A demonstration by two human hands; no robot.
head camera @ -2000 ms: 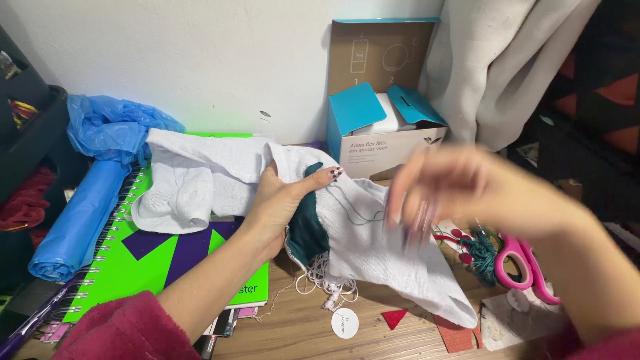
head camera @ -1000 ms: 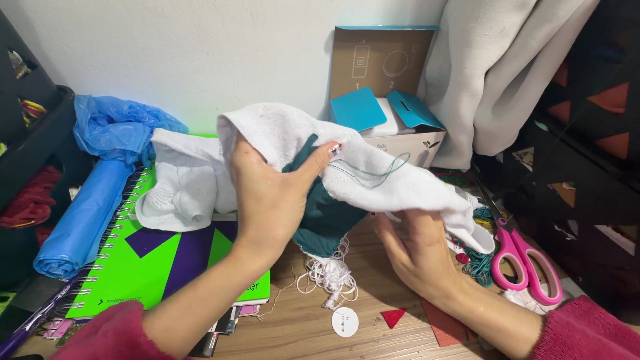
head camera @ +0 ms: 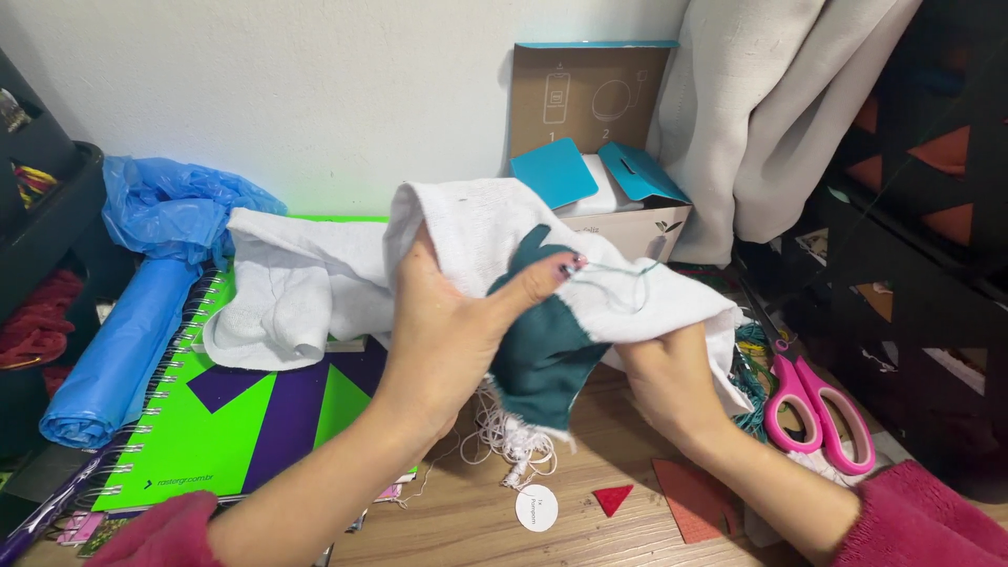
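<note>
My left hand [head camera: 449, 331] grips a white knit cloth [head camera: 472, 228] from below, its thumb pressing on top near a dark green fabric piece [head camera: 543, 354]. That green piece lies against the white cloth and its lower end hangs down with a frayed edge. A dark green thread [head camera: 630, 276] loops over the cloth beside my left thumb. My right hand [head camera: 669, 378] is under the right part of the cloth, its fingers hidden by the fabric. No needle can be made out. The cloth's left part rests over a green and purple spiral notebook [head camera: 213, 441].
Pink-handled scissors [head camera: 819, 409] lie at the right by green yarn [head camera: 752, 378]. White cord [head camera: 512, 433], a round tag [head camera: 537, 508] and a red fabric triangle [head camera: 613, 499] are on the wooden table. An open box [head camera: 622, 228] stands behind; a blue plastic roll [head camera: 118, 354] lies left.
My right hand, raised and blurred above the cloth two seconds ago, has moved down under its right part. The cloth is lifted and bunched, and more of the green fabric shows.
</note>
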